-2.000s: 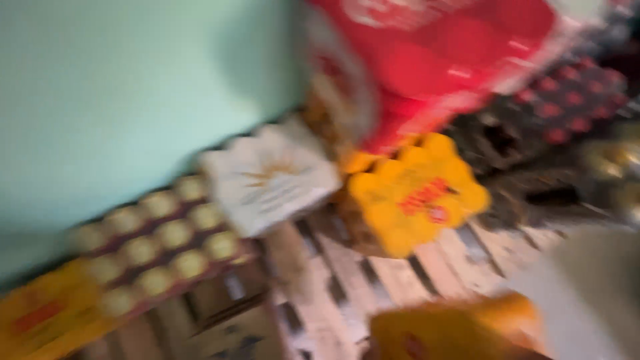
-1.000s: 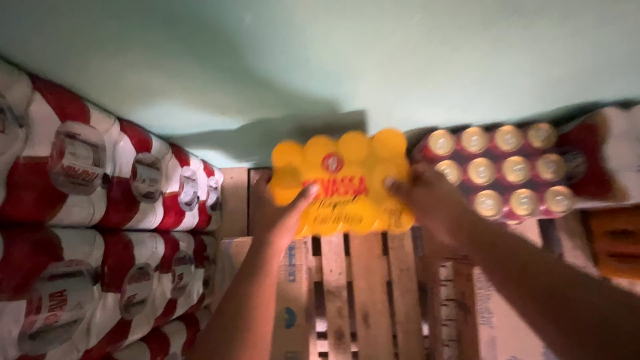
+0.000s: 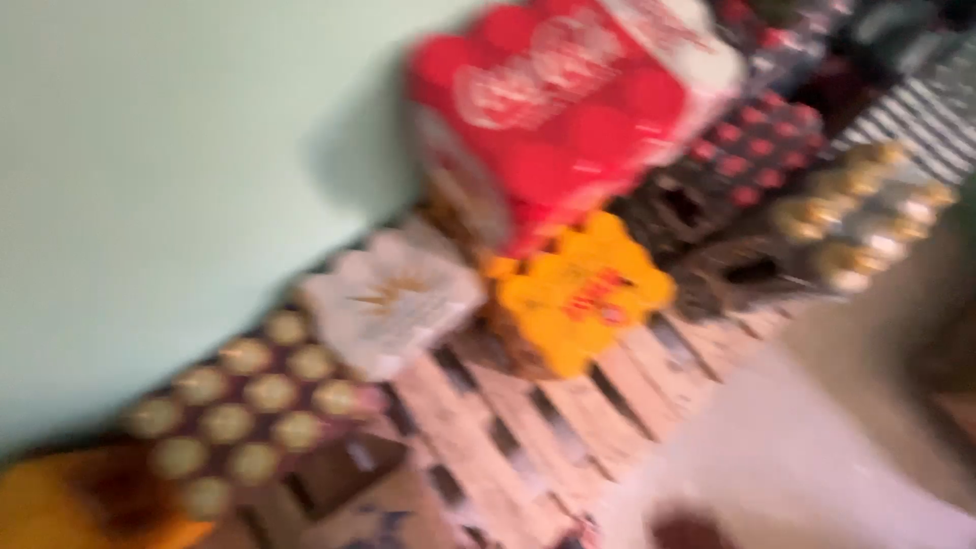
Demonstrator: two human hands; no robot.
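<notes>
Neither of my hands shows in the head view now. A yellow shrink-wrapped pack of cans (image 3: 587, 293) rests on a wooden pallet (image 3: 488, 427), beside a white pack with a gold sunburst (image 3: 393, 293). Left of these lies a tray of cans with pale tops (image 3: 271, 389). A large red Coca-Cola pack (image 3: 549, 107) stands behind the yellow one, against the wall. Another yellow pack (image 3: 46, 496) is cut by the lower left corner. The view is blurred.
A pale green wall (image 3: 152, 152) runs behind the packs. On the right are dark crates, a pack with red tops (image 3: 755, 145) and gold-topped items (image 3: 862, 213). Cardboard (image 3: 381, 511) lies at the bottom, and pale floor (image 3: 740, 457) borders the pallet.
One second ago both my hands held a yellow can pack over the pallet; hands are now out of view. The view has swung strongly away from the stacked red and white packs.
</notes>
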